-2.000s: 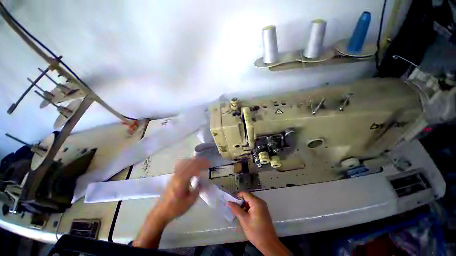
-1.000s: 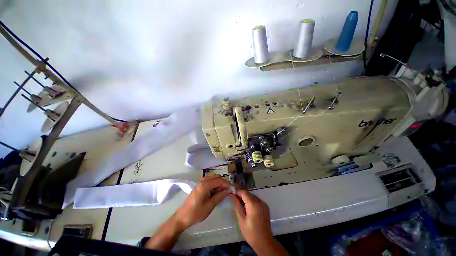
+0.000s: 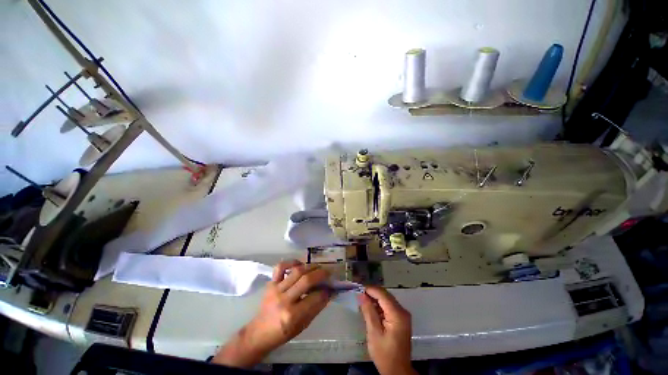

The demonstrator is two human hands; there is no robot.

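Observation:
A pale lilac-white fabric band (image 3: 183, 274) lies flat on the bed at left, and its right end runs twisted into my hands. My left hand (image 3: 294, 296) holds the band in front of the needle area. My right hand (image 3: 385, 322) pinches the band's end between thumb and fingers, just right of my left hand. The presser foot area (image 3: 357, 260) is just behind my hands, and the cloth in my hands is not seen under it. The cream sewing machine head (image 3: 469, 194) stands behind. Fine detail at the fingertips is blurred.
More pale band (image 3: 212, 201) lies behind and left of the head, with a loop beside its left end. A neighbouring thread stand (image 3: 110, 157) rises at left. Two white cones and a blue thread cone (image 3: 543, 73) stand on a shelf (image 3: 476, 110). Bagged material is at lower right.
My left hand came from over the band to my right hand, then both hands moved slightly apart, with the band's end stretched between them. The view shifted.

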